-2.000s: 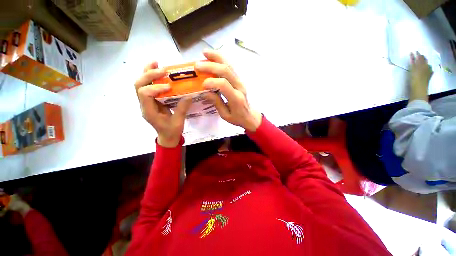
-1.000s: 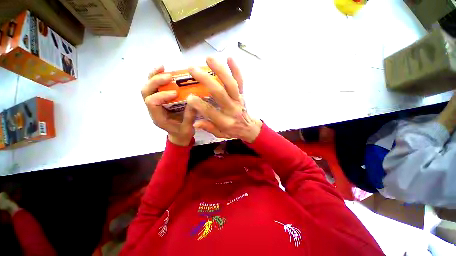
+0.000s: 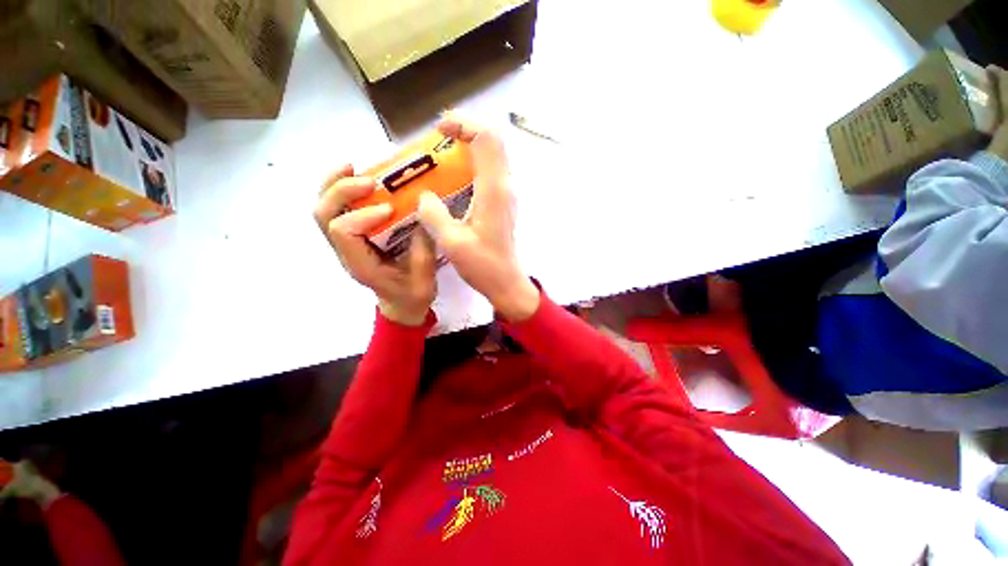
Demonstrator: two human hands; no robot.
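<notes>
An orange retail box (image 3: 426, 168) is held above the white table in front of me, its orange end with a dark slot cutout facing up. My left hand (image 3: 376, 238) grips its left side, fingers on the end and thumb below. My right hand (image 3: 482, 210) holds its right side, with the thumb on the near edge of the orange end and fingers at the far right corner. The broad face towards me is mostly hidden by my hands. Whether a sticker is on the box is too small to tell.
Retail boxes stand at the left (image 3: 105, 157) and lower left (image 3: 69, 310). An open brown carton (image 3: 426, 50) lies beyond my hands, with more cartons (image 3: 227, 50) at the upper left. At right, a neighbouring person's hand touches a brown carton (image 3: 901, 124). A red stool (image 3: 724, 370) is below.
The held box has turned, its right end now higher. My right hand's spread fingers have closed around its right side. A brown carton has come onto the table at right, beside the neighbour.
</notes>
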